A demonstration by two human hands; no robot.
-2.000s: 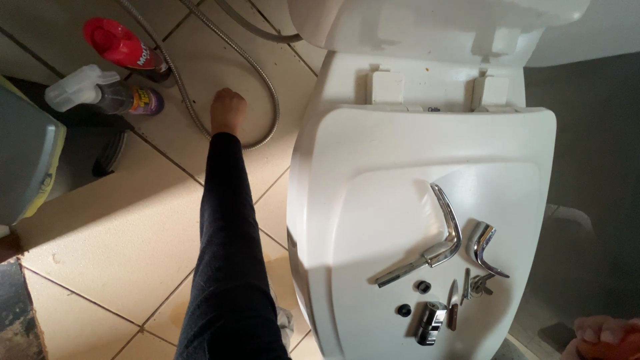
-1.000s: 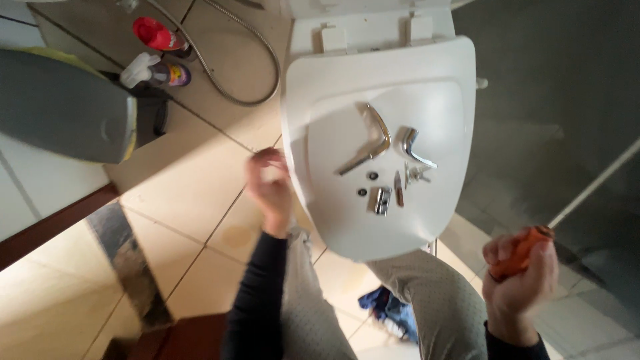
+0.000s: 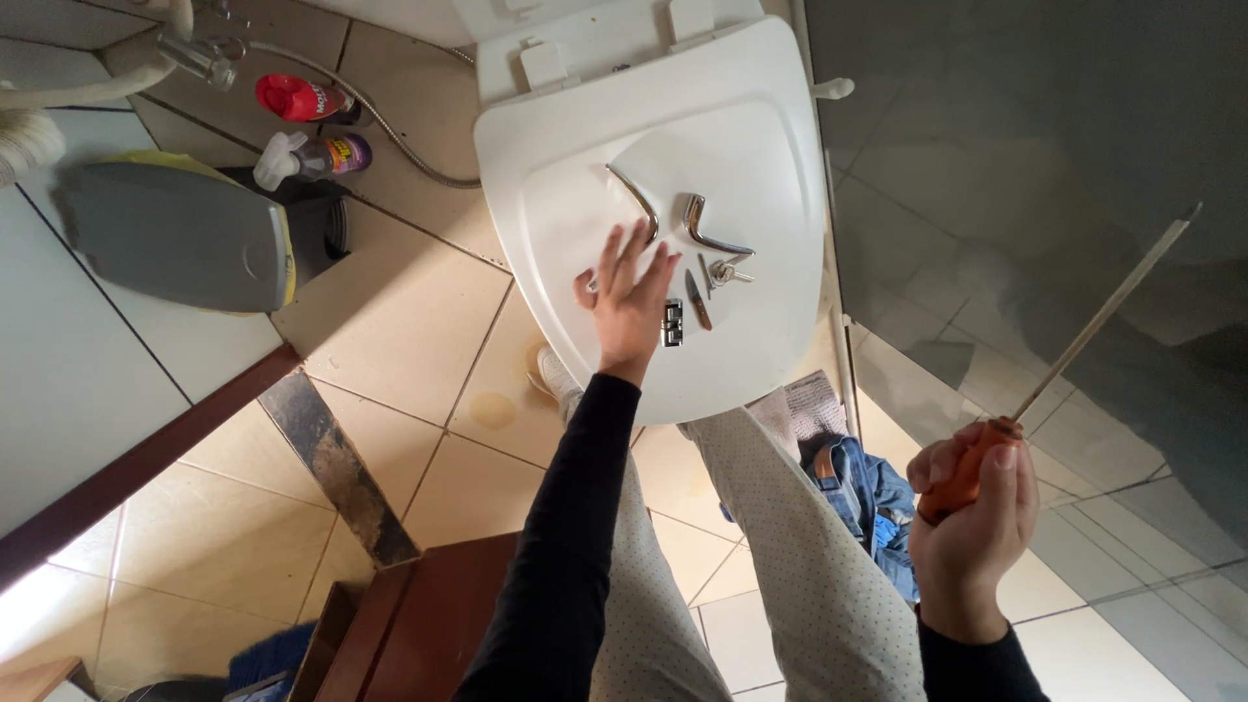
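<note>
My left hand point(image 3: 629, 302) is over the closed white toilet lid point(image 3: 575, 214), fingers spread across a chrome faucet handle or spout point(image 3: 639, 198); whether it touches that part cannot be told. Right of it lie a bent chrome pipe piece point(image 3: 700, 226), a small knife with a wooden handle point(image 3: 698, 300), a thin metal pin point(image 3: 704, 277), a small metal fitting point(image 3: 726, 273) and a chrome block-shaped part point(image 3: 673, 323). My right hand point(image 3: 975, 507) grips the orange handle of a long screwdriver point(image 3: 1102, 317), its shaft pointing up and right, away from the lid.
A red bottle point(image 3: 304, 98), a spray bottle point(image 3: 317, 159) and a metal hose point(image 3: 414, 156) are at the upper left, near a grey-lidded bin point(image 3: 175, 234). Blue jeans point(image 3: 863, 487) lie on the tiles right of my legs. A dark glass panel point(image 3: 975, 146) stands at the right.
My left hand has moved from beside the toilet to over the parts on the lid. The screwdriver remains in my right hand since one second ago. The view has shifted.
</note>
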